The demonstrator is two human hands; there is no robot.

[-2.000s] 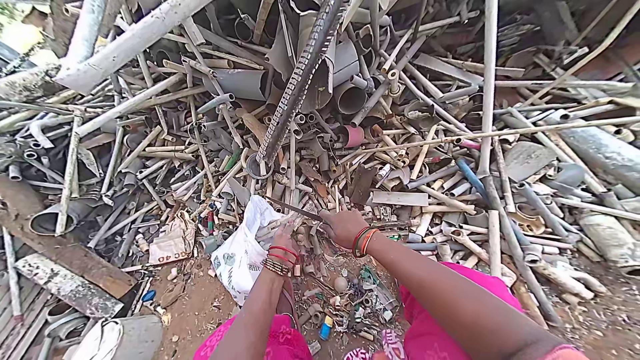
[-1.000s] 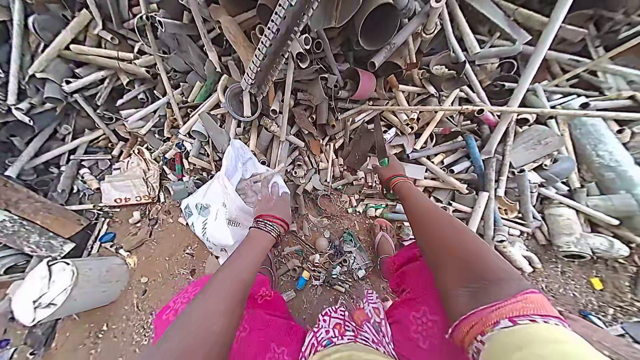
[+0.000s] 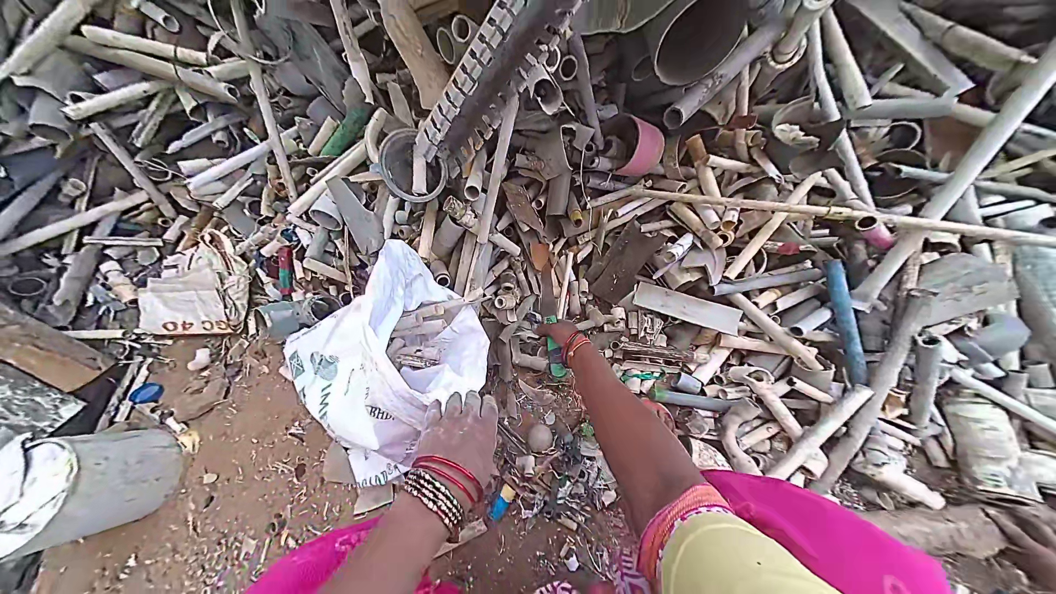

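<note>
A white woven sack [image 3: 330, 363] with printing on it lies open on the ground, holding short pieces of pale pipe [image 3: 419, 338]. My left hand [image 3: 462, 433] rests at the sack's near right edge, its fingers bent over the rim; whether they grip the cloth is hard to tell. To the right of the sack, my right hand [image 3: 561, 334] is closed on the green handle of a knife-like tool [image 3: 548, 289], whose dark blade points away from me over small pipe scraps [image 3: 507, 297]. Bangles circle both wrists.
A large heap of scrap pipes [image 3: 767, 313] spreads ahead and to both sides. A long thin pole [image 3: 825, 213] crosses it at the right. A toothed strip [image 3: 478, 74] leans in from the top. A grey cylinder with white cloth [image 3: 124, 487] and a wooden board [image 3: 49, 346] are at the left.
The view now sits nearer to the heap. My left hand has moved from the sack's opening to its near edge. The green-handled tool has stayed in my right hand.
</note>
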